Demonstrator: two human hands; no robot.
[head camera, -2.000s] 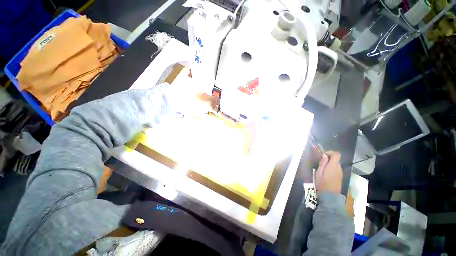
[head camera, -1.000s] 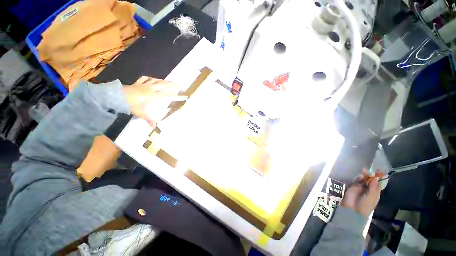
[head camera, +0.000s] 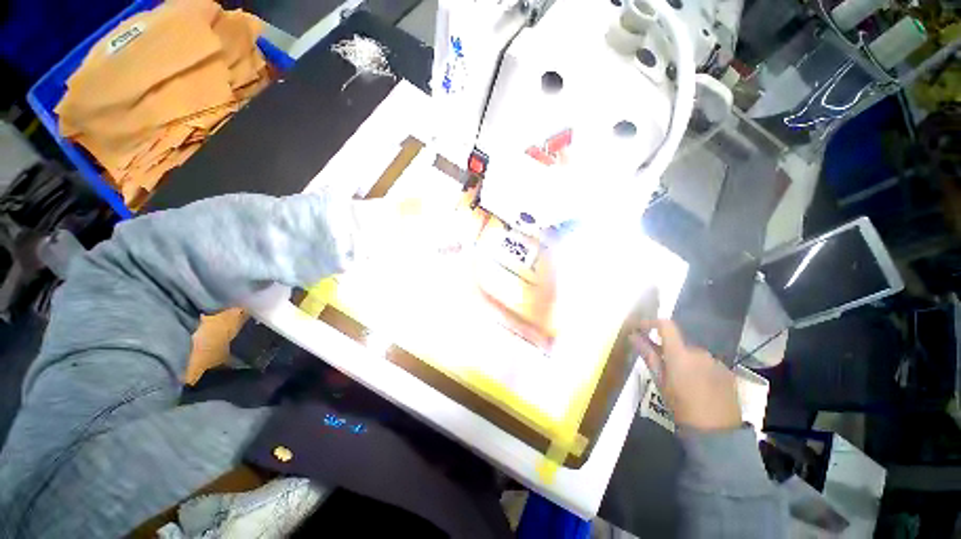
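The white sewing template (head camera: 422, 403) with yellow tape lies under the machine head (head camera: 574, 126). A fabric panel on it is washed out by the lamp, with an orange part (head camera: 522, 305) showing. A white label (head camera: 517, 248) with black lettering lies under the head. My left hand (head camera: 427, 216) reaches over the template beside the head; glare hides most of its fingers. My right hand (head camera: 685, 374) is at the template's right edge, thumb and forefinger extended; glare hides whether they hold anything. Loose labels (head camera: 658, 404) lie beside it, partly covered.
A blue crate (head camera: 55, 118) at the upper left holds orange panels (head camera: 158, 90) with a label on top. White thread waste (head camera: 364, 58) lies on the dark table. Another orange panel (head camera: 214, 342) is below my left forearm. A framed screen (head camera: 832, 272) stands at the right.
My left hand has moved from the template's left edge in towards the machine head. My right hand has moved left from near the screen to the template's right edge. The view has shifted slightly.
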